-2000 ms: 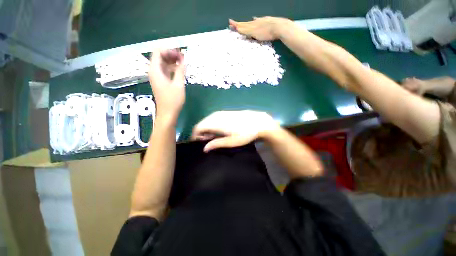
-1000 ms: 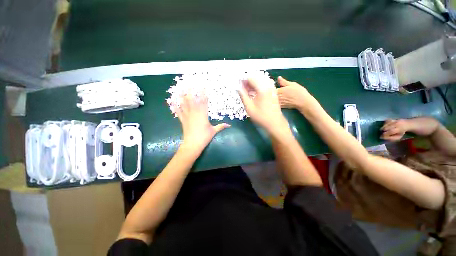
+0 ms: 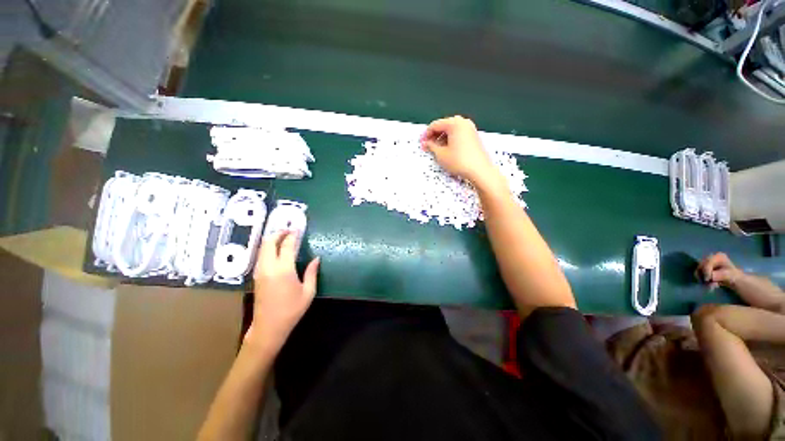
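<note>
A wide pile of small white plastic pieces [image 3: 413, 185] lies on the green table. My right hand [image 3: 458, 146] is over the pile's upper part, fingertips pinched together; whether a piece is between them I cannot tell. My left hand [image 3: 282, 280] lies on the rightmost white plastic frame [image 3: 287, 217] of the row, fingers over its oval loop and thumb apart at the right. The frame's lower part is hidden under the hand. Left of it lie another frame [image 3: 238, 234] and a packed row of frames [image 3: 155, 228].
A stack of white frames [image 3: 260, 153] lies behind the row. A single frame [image 3: 645, 276] and grouped frames [image 3: 699, 188] are at the right, by another person's hand [image 3: 717, 270]. A pale metal rail [image 3: 336, 121] runs behind. A cardboard carton [image 3: 172, 353] stands at the lower left.
My left hand has moved from the pile to the rightmost frame in the row. My right hand stays at the pile, fingers now pinched. The other person's arm has withdrawn from the pile. The view has shifted.
</note>
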